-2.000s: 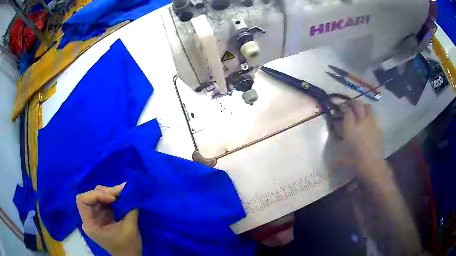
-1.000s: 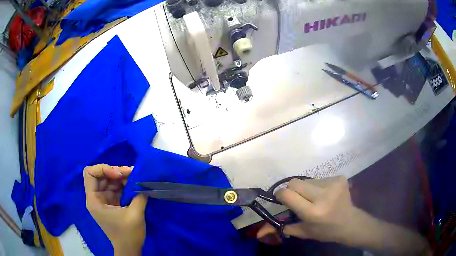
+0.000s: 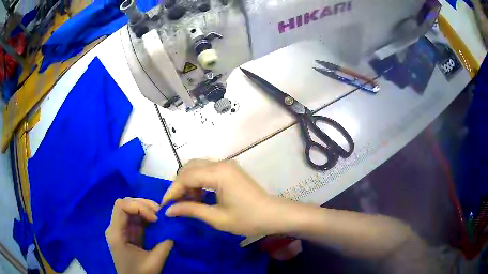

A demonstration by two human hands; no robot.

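Blue fabric [image 3: 80, 128] lies over the left of the white table and runs down to the front edge. My left hand [image 3: 136, 235] holds a bunched part of it near the bottom. My right hand [image 3: 214, 195] pinches the same blue fabric with thumb and fingers, right beside the left hand. The fingers hide the pinched edge. The black tailor's shears [image 3: 289, 100] lie closed on the table to the right, blades toward the machine.
The HIKARI sewing machine [image 3: 214, 32] stands at the back. Snips and a slim orange-brown and blue tool [image 3: 348, 75] lie right of the shears. Dark scraps [image 3: 412, 69] lie at the far right. Yellow-taped cardboard [image 3: 27, 101] edges the left side.
The shears have gone from my right hand to the table. My right hand has moved left onto the fabric beside my left hand. The whole view has shifted.
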